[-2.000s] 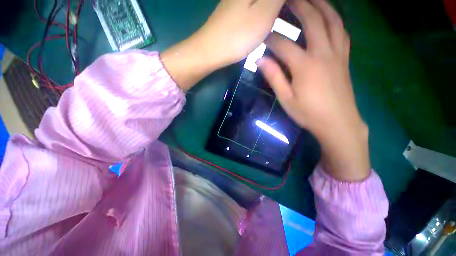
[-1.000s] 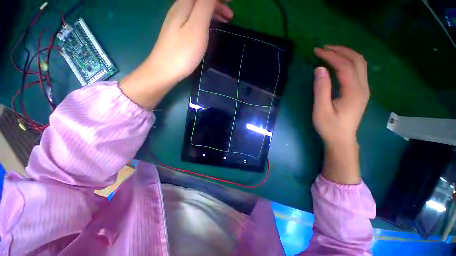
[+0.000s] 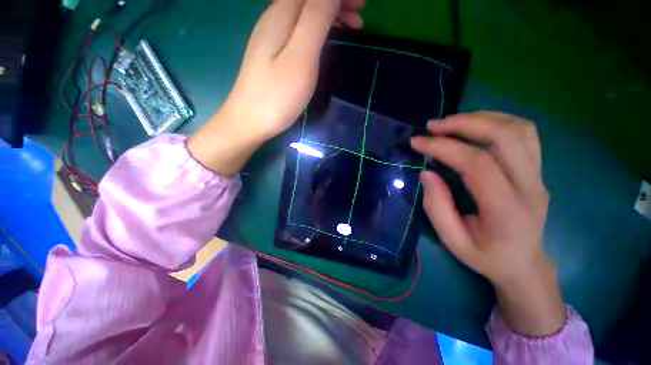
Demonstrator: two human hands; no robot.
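The black tablet [image 3: 357, 192] lies flat on the green mat in front of me. Its lit screen shows thin green lines, a frame with a cross, and bright light reflections. My left hand [image 3: 282, 75] is at the tablet's upper left edge, palm turned sideways; its fingertips are partly cut off or hidden at the top. I cannot tell whether it touches the tablet. My right hand [image 3: 489, 185] is at the tablet's right edge, fingers apart and slightly bent, holding nothing, with fingertips over or beside the screen's edge.
A circuit board [image 3: 153, 89] lies at the upper left, with red and black leads [image 3: 89, 107] tangled beside it. A thin red wire [image 3: 335, 281] loops along the near mat edge [image 3: 243, 232]. A black cable [image 3: 455, 25] runs from the tablet's far end. A dark slab [image 3: 28, 71] is at the far left.
My right hand has moved from beside the tablet to its right edge. The view has shifted, so the tablet appears further right. The white blocks seen earliest are gone; green lines remain.
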